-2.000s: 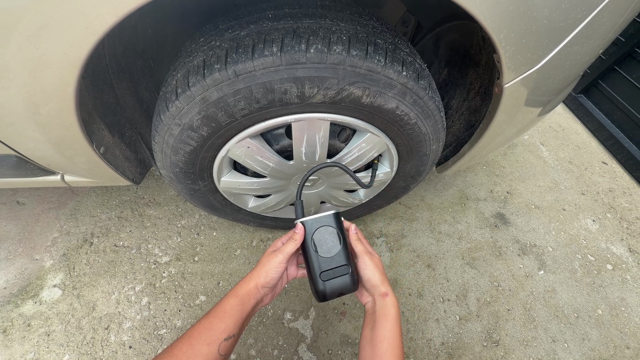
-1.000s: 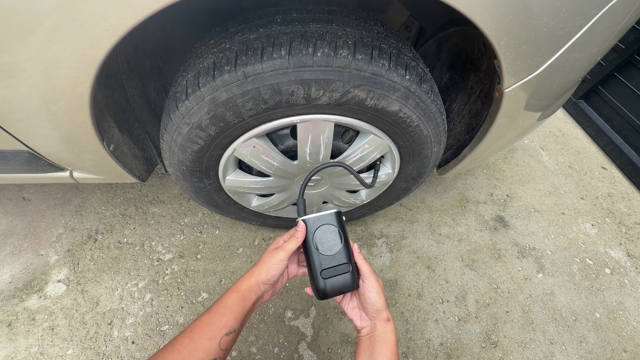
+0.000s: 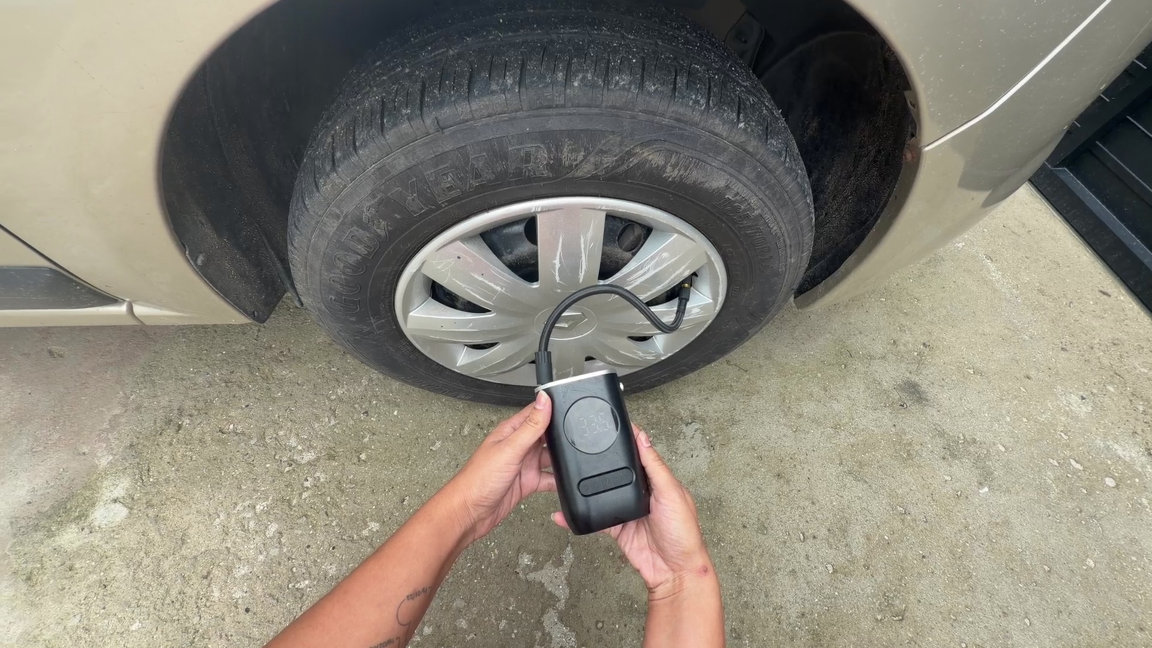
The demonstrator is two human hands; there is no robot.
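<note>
Between my two hands is a black portable tire inflator [image 3: 601, 459] with a round display facing up. My left hand [image 3: 508, 463] grips its left side, thumb near the top corner. My right hand [image 3: 661, 517] holds the right side and lower part, some fingers hidden beneath it. A black air hose [image 3: 605, 290] rises from the inflator's top, arches over the silver hubcap [image 3: 571, 243] and reaches the valve area [image 3: 686, 286] at the right of the wheel. The hubcap is scratched and sits in a black rubber car tire [image 3: 549, 117].
A beige car body [image 3: 90, 135] surrounds the dark wheel arch [image 3: 225, 171]. Rough concrete ground [image 3: 900, 468] lies below and to both sides. At the upper right edge stands a dark slatted metal structure [image 3: 1107, 171].
My right hand has shifted lower along the inflator's side, with its fingers now further under the bottom. Faint digits show on the display now. The hose stays on the wheel.
</note>
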